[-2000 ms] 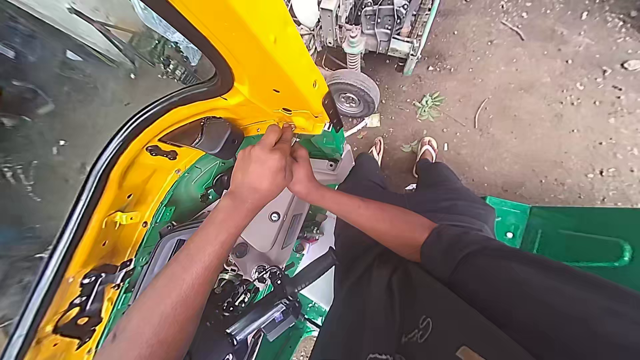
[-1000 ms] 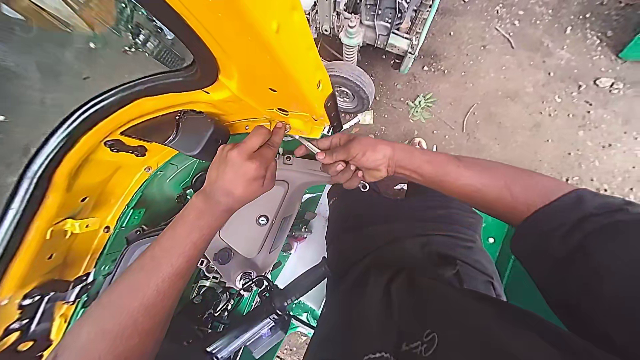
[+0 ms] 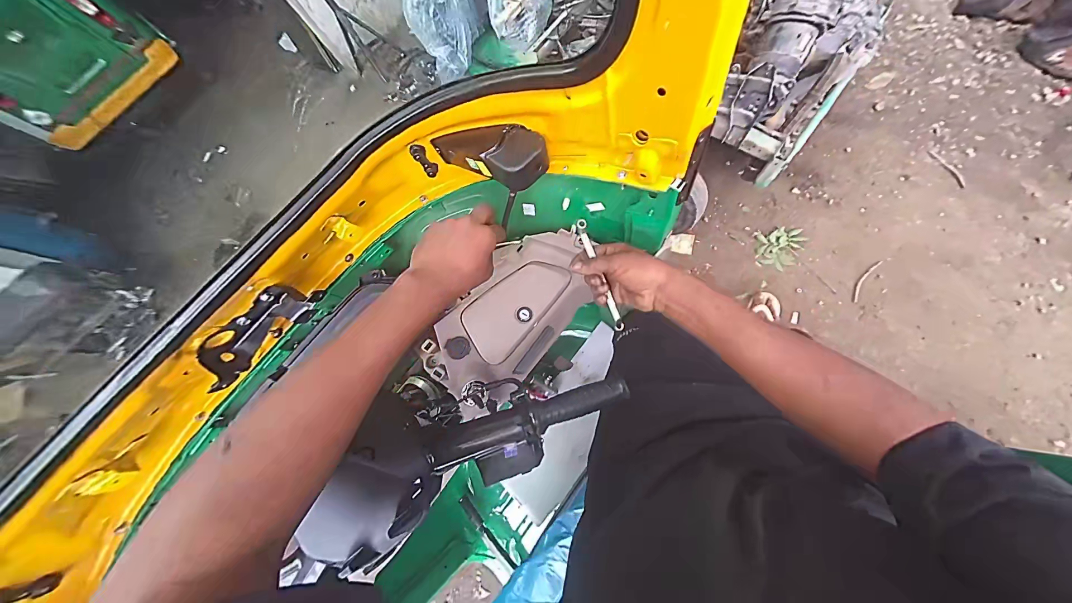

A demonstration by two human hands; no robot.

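My right hand (image 3: 624, 276) holds a silver double-ended wrench (image 3: 596, 272) by its middle, above the edge of a beige plastic dash panel (image 3: 502, 327) with a round keyhole. My left hand (image 3: 459, 251) is curled over the green panel (image 3: 578, 197) just below the black wiper motor cover (image 3: 515, 157); whether its fingers hold something small cannot be made out. A yellow windshield frame (image 3: 662, 50) of a three-wheeler rises beyond both hands, with holes near its lower corner. The black handlebar grip (image 3: 579, 402) lies below my right hand.
A black bracket (image 3: 243, 335) is fixed to the yellow frame at left. An engine unit on a metal frame (image 3: 787, 84) stands on the dirt ground at upper right, near a small green plant (image 3: 779, 248). Another green vehicle (image 3: 75, 67) is at upper left.
Both hands have come away from the yellow frame's lower corner. My left hand is now farther left, by the black cover; my right hand holds the wrench over the beige panel. The view has shifted.
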